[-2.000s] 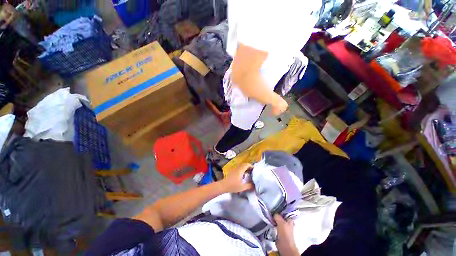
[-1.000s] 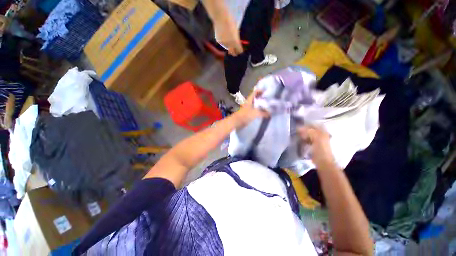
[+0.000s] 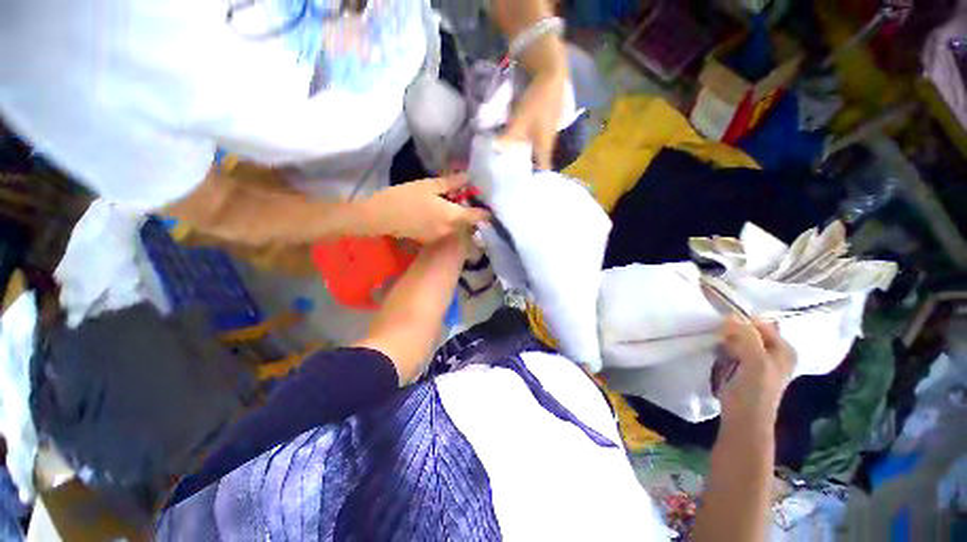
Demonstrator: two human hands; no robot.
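A bundle of pale grey-white cloth pieces (image 3: 554, 244) hangs in front of me, with a dark strip at its left side. It reaches to a fanned stack of off-white pieces (image 3: 663, 318) on the right. My left hand (image 3: 458, 241) is at the bundle's left edge, mostly hidden behind another person's hand; its fingers cannot be made out. My right hand (image 3: 755, 365) grips the near edge of the off-white stack. The other person's hands (image 3: 429, 209) are on the bundle, one at its left edge and one at its top, with a small red item at the fingers.
A person in white (image 3: 308, 95) leans in close at the upper left. A red stool (image 3: 363, 270) and a blue basket (image 3: 201, 277) stand beyond my left arm. Dark grey cloth (image 3: 127, 371) lies at left. Yellow cloth (image 3: 636, 143) and black cloth (image 3: 689, 206) lie behind the bundle.
The other person has come in close from the far side and put both hands on the bundle. My right hand has moved right and down with the off-white stack, away from my left hand.
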